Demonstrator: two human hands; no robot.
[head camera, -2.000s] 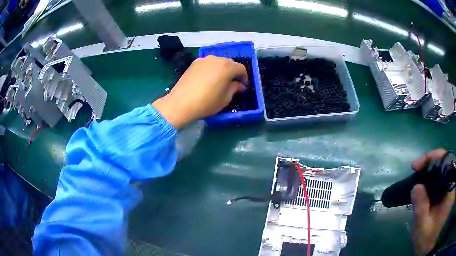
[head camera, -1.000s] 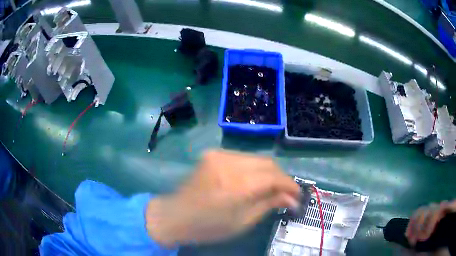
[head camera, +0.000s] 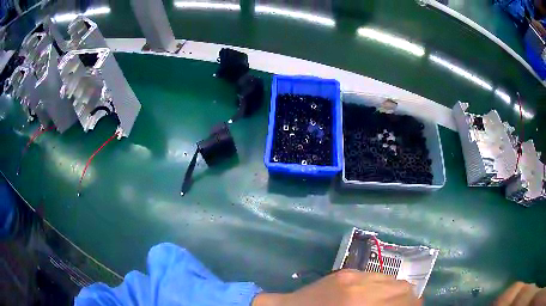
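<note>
A white housing shell (head camera: 419, 258) lies at the bottom right of centre, cut off by the lower edge. It has vent slots, a red wire (head camera: 378, 251) and a dark module (head camera: 358, 251) at its left side. My left hand (head camera: 353, 290) is over the lower part of the shell, back up, its fingertips hidden, so its grip cannot be told. My right hand (head camera: 522, 296) is at the bottom right, mostly cut off by the edge. The screwdriver is not visible now.
A blue bin (head camera: 303, 171) of small parts and a clear bin (head camera: 392, 186) of black pieces stand beyond the shell. Black modules (head camera: 218, 145) lie left of the bins. White housings stand at the left (head camera: 114, 89) and right (head camera: 488, 149). A grey post (head camera: 152, 27) rises at the back.
My left hand has moved from the blue bin down to the shell. My right hand has dropped lower, and the black screwdriver has left the picture. The view has shifted, with the shell lower in it.
</note>
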